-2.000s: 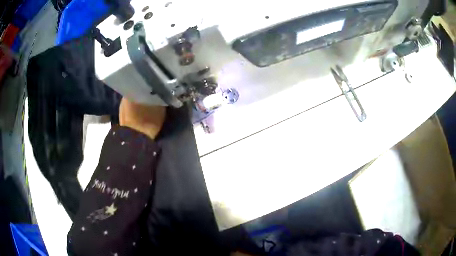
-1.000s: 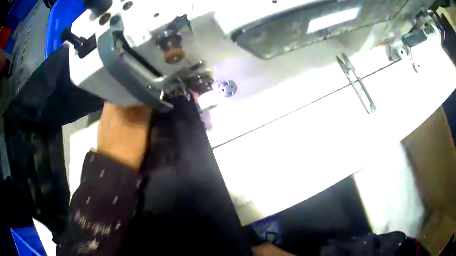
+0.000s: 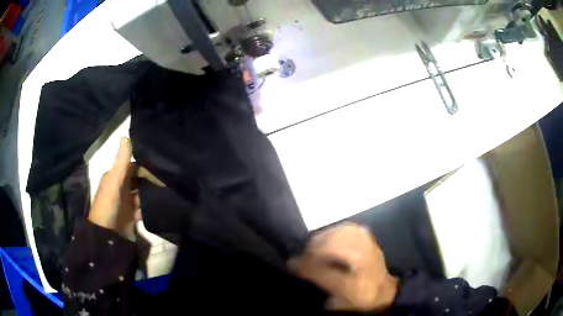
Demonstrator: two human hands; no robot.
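Black fabric (image 3: 204, 148) runs from under the sewing machine's needle area (image 3: 250, 65) down over the table's front edge. A dark camouflage section (image 3: 71, 210) joins it at the left. My left hand (image 3: 117, 185) is at the fabric's left side, with its fingers partly behind a black fold, which it holds. My right hand (image 3: 349, 265), blurred, is closed on the fabric's right edge at the bottom, beyond the table edge. Its fingertips are not clear.
The white sewing machine (image 3: 284, 37) stands at the top. Silver thread snips (image 3: 439, 83) lie right of the needle. An open cardboard box (image 3: 525, 197) with white sheets (image 3: 472, 228) is at the right. Blue plastic (image 3: 25, 278) shows at the lower left.
My left hand has moved from beside the needle down and left to the fabric's side. My right hand has risen into view on the fabric. More black cloth lies spread below the needle.
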